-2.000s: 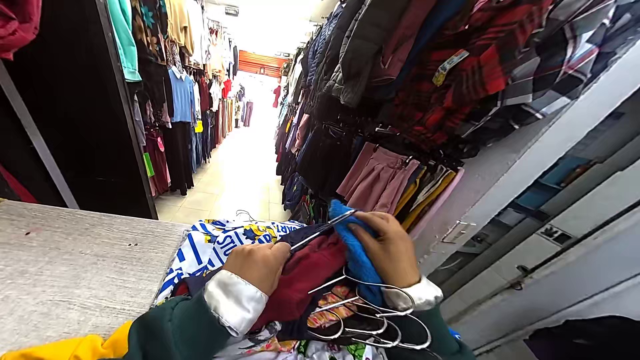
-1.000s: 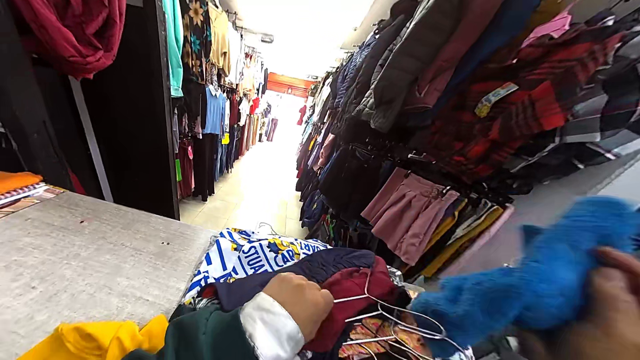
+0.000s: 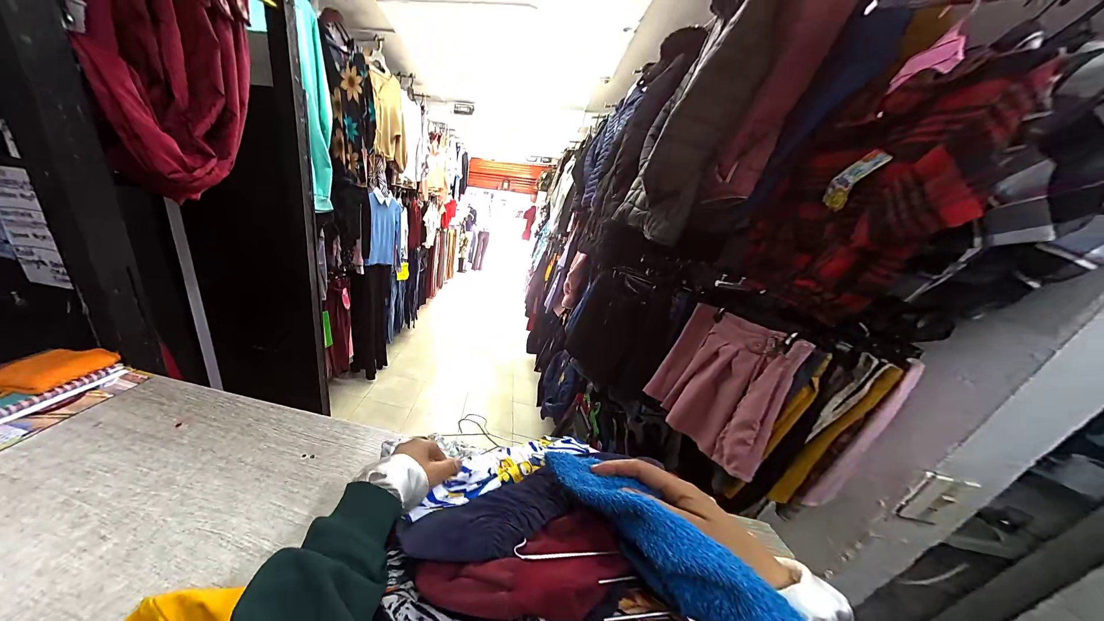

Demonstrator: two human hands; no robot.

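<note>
Fluffy blue fabric (image 3: 664, 535) lies under my right hand (image 3: 690, 504), whose fingers rest over its upper end; whether they grip it is unclear. My left hand (image 3: 431, 461) is at the far left of the garment pile, its fingers at the edge of a white, blue and yellow printed garment (image 3: 509, 470); its hold cannot be told. Between my arms lie a navy garment (image 3: 483, 522) and a maroon garment (image 3: 517, 573), with metal hangers (image 3: 565, 554) across them. Yellow fabric (image 3: 185, 604) shows beside my left sleeve.
A grey wood-grain counter (image 3: 198, 483) spans the left, with folded orange cloth (image 3: 56, 371) and a spiral notebook (image 3: 60, 395) at its far corner. Clothes racks line both sides of a tiled aisle (image 3: 448, 379). Pink shorts (image 3: 733, 388) hang at right, near a grey wall (image 3: 940, 431).
My right hand has brought the blue fabric back from the far right onto the pile. My left hand has moved from the maroon garment to the pile's far left edge.
</note>
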